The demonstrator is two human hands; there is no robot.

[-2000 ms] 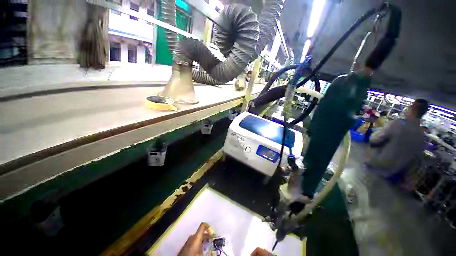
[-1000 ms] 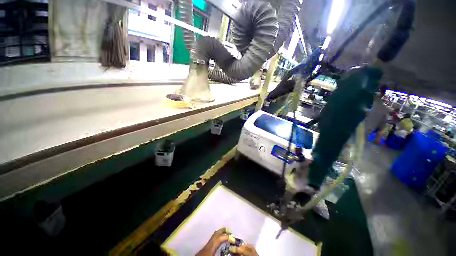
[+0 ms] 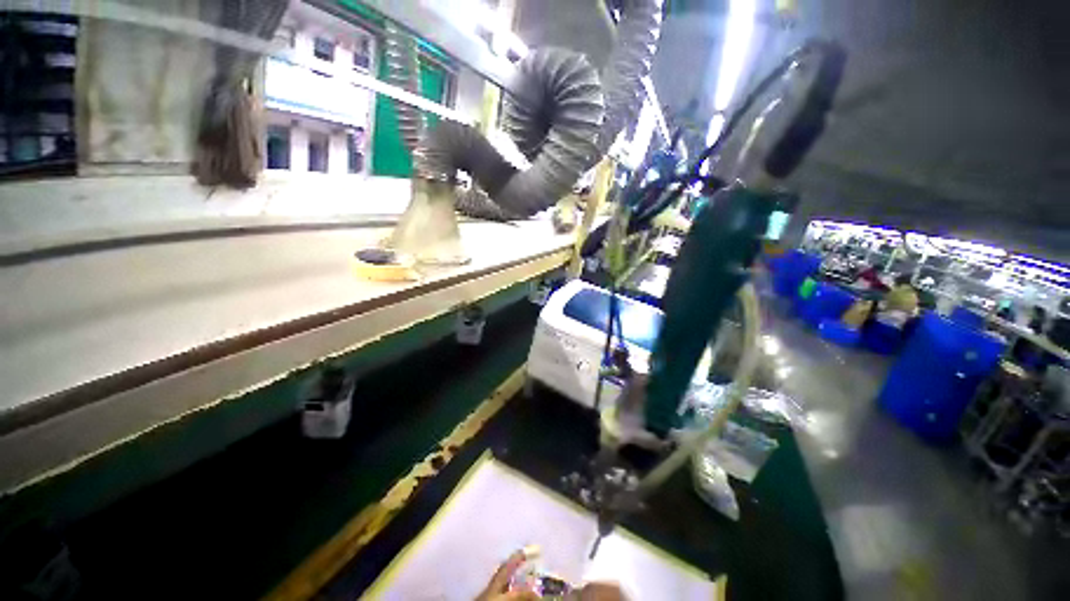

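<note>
A small electronic assembly (image 3: 549, 585) is low in view over the white board (image 3: 469, 528), cut off by the bottom edge. My left hand (image 3: 507, 580) holds it in its fingertips. My right hand (image 3: 601, 592) is at its right side, blurred and mostly cut off; I cannot tell its grip. The green power screwdriver (image 3: 702, 311) hangs tilted above and to the right, with no hand on it. Its nose (image 3: 604, 517) points down over the board, apart from the hands.
A white screw feeder (image 3: 569, 352) stands behind the board. Clear plastic bags (image 3: 716, 475) lie right of the driver. At left are a ledge with a yellow ring (image 3: 385, 268) and a ribbed duct (image 3: 552, 129). Blue bins (image 3: 939, 376) stand across the aisle.
The screwdriver and its nose have shifted left in view. Since two seconds ago, my right hand has come in beside the assembly. The person in the aisle is no longer seen.
</note>
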